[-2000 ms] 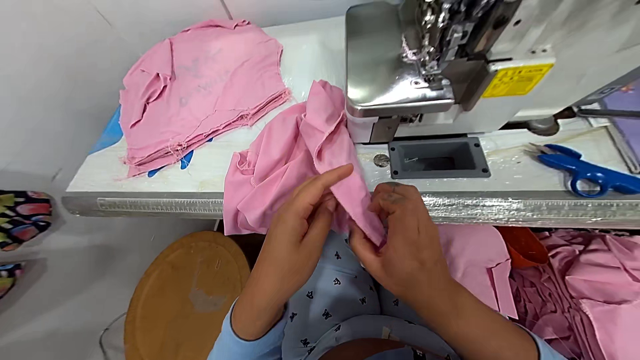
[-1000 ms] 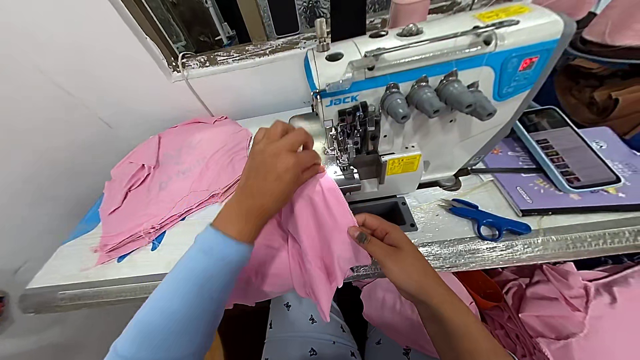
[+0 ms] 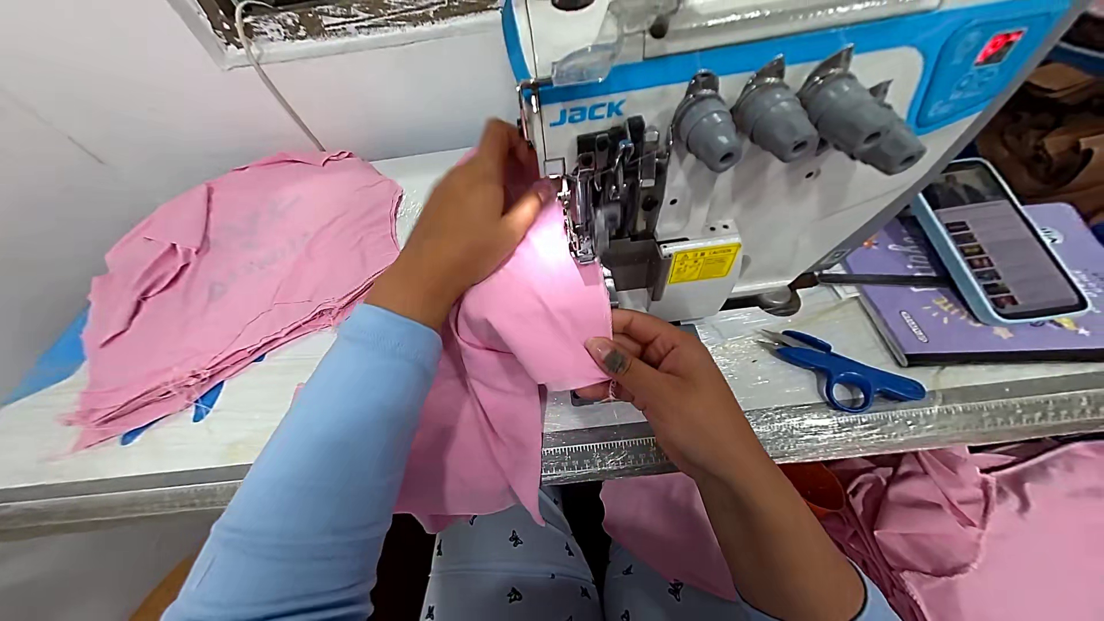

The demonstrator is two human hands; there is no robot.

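A pink fabric piece (image 3: 552, 319) lies under the presser foot (image 3: 583, 246) of a white and blue Jack overlock sewing machine (image 3: 776, 207), and its lower part hangs over the table's front edge. My left hand (image 3: 466, 224) is on the fabric left of and behind the foot; part of its fingers is hidden by the machine's edge. My right hand (image 3: 664, 371) pinches the fabric's right edge between thumb and fingers, in front of the foot. The machine's lamp lights the cloth beside the needle area.
Stacked pink cut pieces (image 3: 250, 259) lie at the left. Blue thread snips (image 3: 841, 371) rest on the table at the right, near a purple notebook (image 3: 923, 319) with a phone (image 3: 1000, 241) on it. More pink fabric (image 3: 1018, 526) sits below the table's edge, whose front carries a measuring tape (image 3: 604, 457).
Two seconds ago both hands held the fabric at the table's front edge; now it lies at the presser foot. Since one second ago, the view has moved closer to the machine.
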